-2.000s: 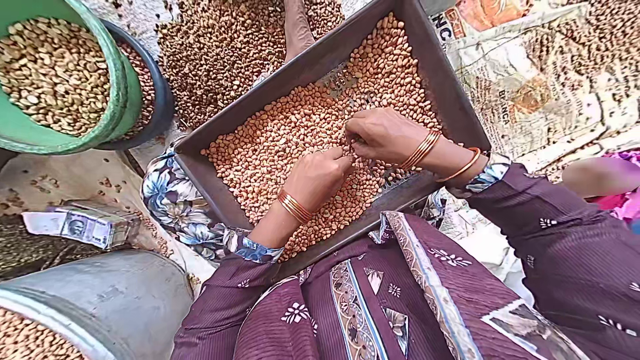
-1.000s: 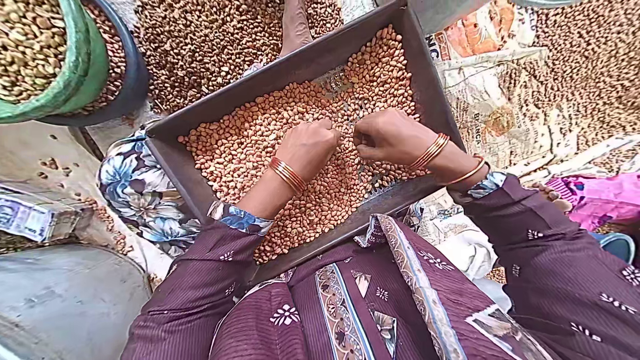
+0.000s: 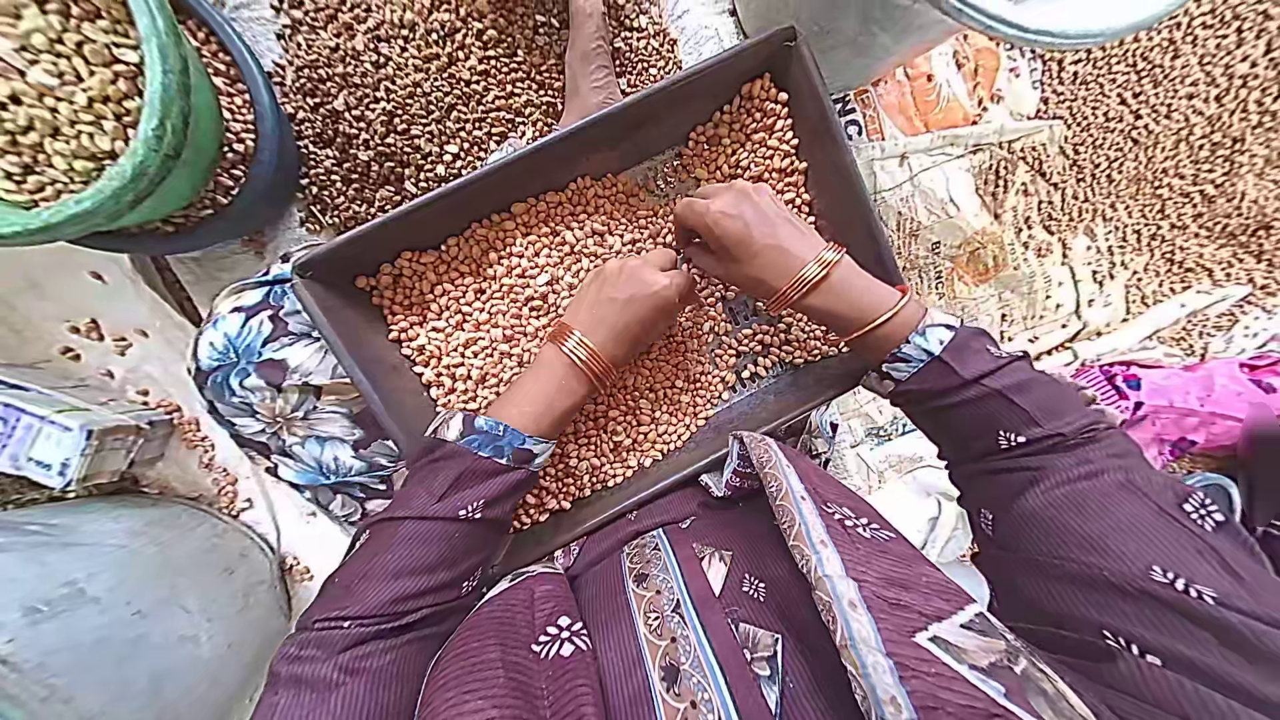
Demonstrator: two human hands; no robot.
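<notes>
A dark rectangular metal tray [image 3: 400, 225] with a slotted bottom rests tilted across my lap, holding a wide layer of reddish-brown nuts or seeds [image 3: 480, 290]. Over the middle of this layer, my left hand [image 3: 630, 300] has its fingers curled inward and pinched together. My right hand [image 3: 750, 235] meets it fingertip to fingertip, also pinched, just to the right. Whether something small sits between the fingertips is too hidden to tell. Part of the slotted bottom shows to the right of and below my right hand. Bangles circle both wrists.
A green tub [image 3: 185, 150] of paler nuts stands upper left, against a dark blue tub [image 3: 275, 170]. Darker nuts [image 3: 400, 90] cover the ground beyond the tray, where a bare limb [image 3: 590, 65] shows. Metal containers stand lower left [image 3: 130, 600] and top right [image 3: 850, 40]. A boxlike bundle [image 3: 85, 440] lies left.
My hands stay over the nuts in the tray. They were a little apart one second ago, and their fingertips now meet.
</notes>
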